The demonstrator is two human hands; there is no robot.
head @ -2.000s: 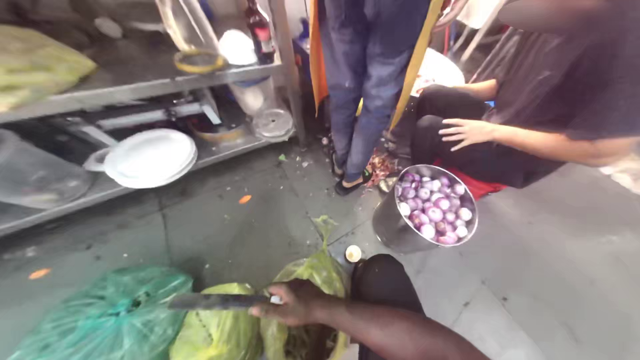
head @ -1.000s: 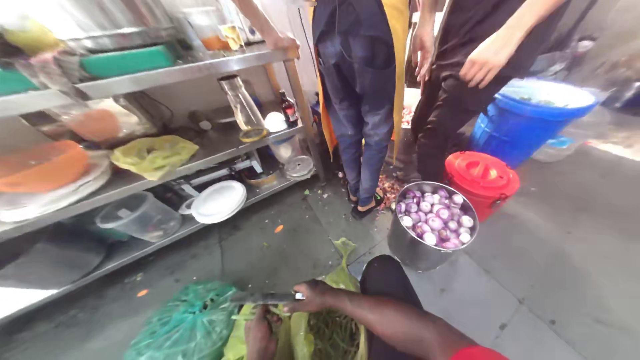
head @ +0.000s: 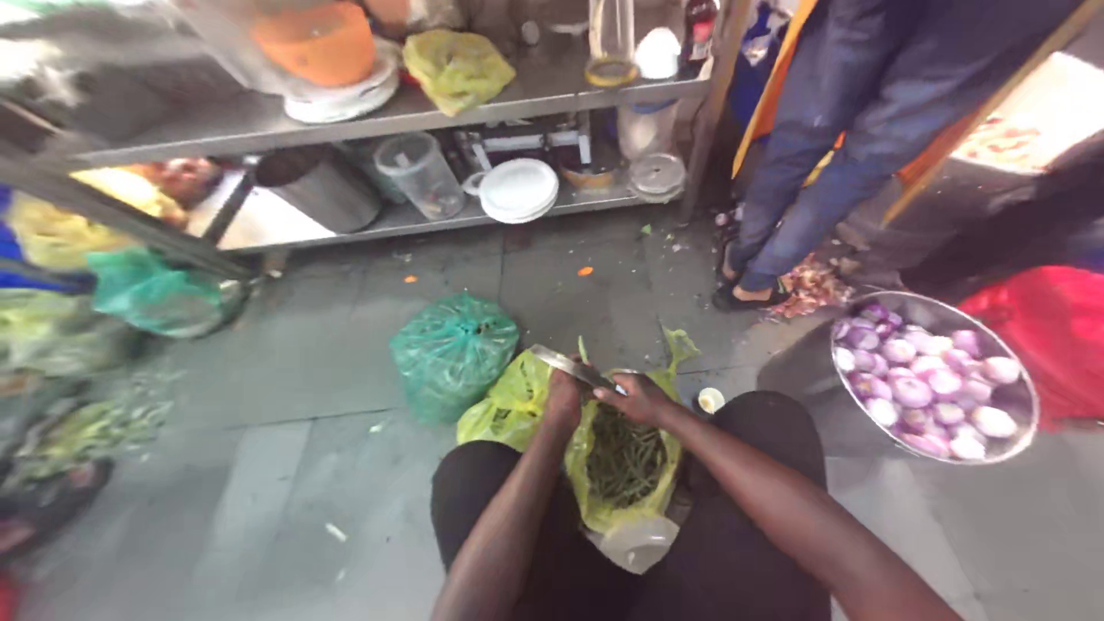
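My right hand (head: pixel 634 397) is closed on the handle of a knife (head: pixel 569 366), whose blade points up and to the left. Close beside it, my left hand (head: pixel 564 398) touches or lies behind the blade; a thin green piece (head: pixel 583 348) sticks up there, probably a bean pod. Below both hands, between my knees, a yellow plastic bag (head: pixel 582 466) lies open, full of thin green bean pods (head: pixel 625 461). A second yellow bag (head: pixel 509 401) and a tied green plastic bag (head: pixel 454 355) stand to its left.
A steel pot (head: pixel 1031 392) of peeled onions (head: pixel 931 379) stands at the right, beside red plastic (head: pixel 1048 336). A person (head: pixel 828 155) stands behind it near onion skins (head: pixel 811 286). Metal shelving (head: pixel 483 112) with containers runs across the back. Vegetable scraps (head: pixel 112 431) lie at the left.
Two seconds ago the left hand was not seen; now it is beside the right hand at the knife. The view has swung left, bringing the left floor area into sight.
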